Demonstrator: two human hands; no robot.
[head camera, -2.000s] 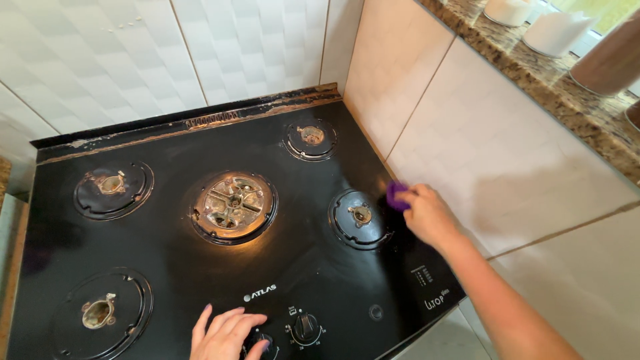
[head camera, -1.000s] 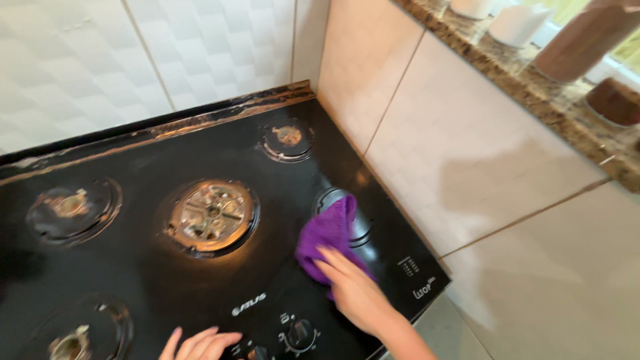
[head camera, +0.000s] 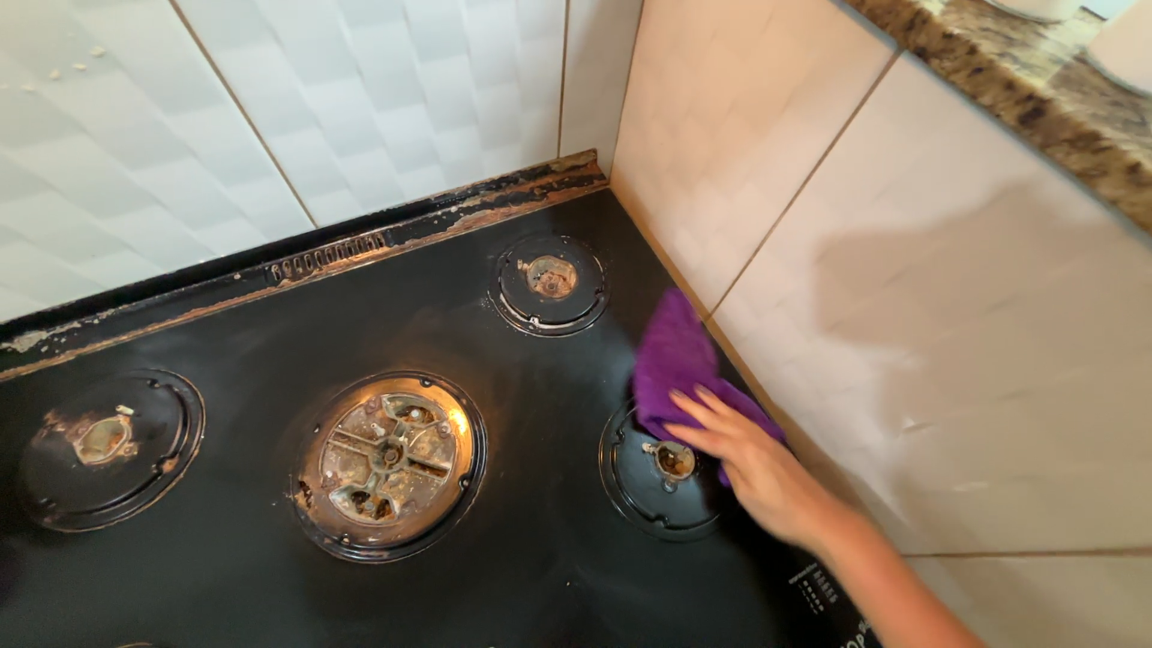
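Observation:
My right hand (head camera: 742, 450) presses a purple cloth (head camera: 679, 360) onto the black glass cooktop (head camera: 531, 387), by its right edge. The cloth partly covers the far side of the right front burner base (head camera: 670, 481), whose burner cap is off. Left of it, the wide central burner (head camera: 390, 459) shows brown stains and bare metal. The back right burner base (head camera: 551, 277) and a burner base at the left (head camera: 103, 441) have rusty centres. My left hand is outside the view.
A rusty raised rim with a vent (head camera: 328, 258) runs along the cooktop's back, against white textured tiles (head camera: 378, 90). A tiled wall (head camera: 900, 315) rises close on the right. Above it is a granite ledge (head camera: 1035, 99) with white containers (head camera: 1125, 45).
My right hand has moved the purple cloth from over the right front burner toward the cooktop's far right edge. My left hand has gone out of view as the view shifted.

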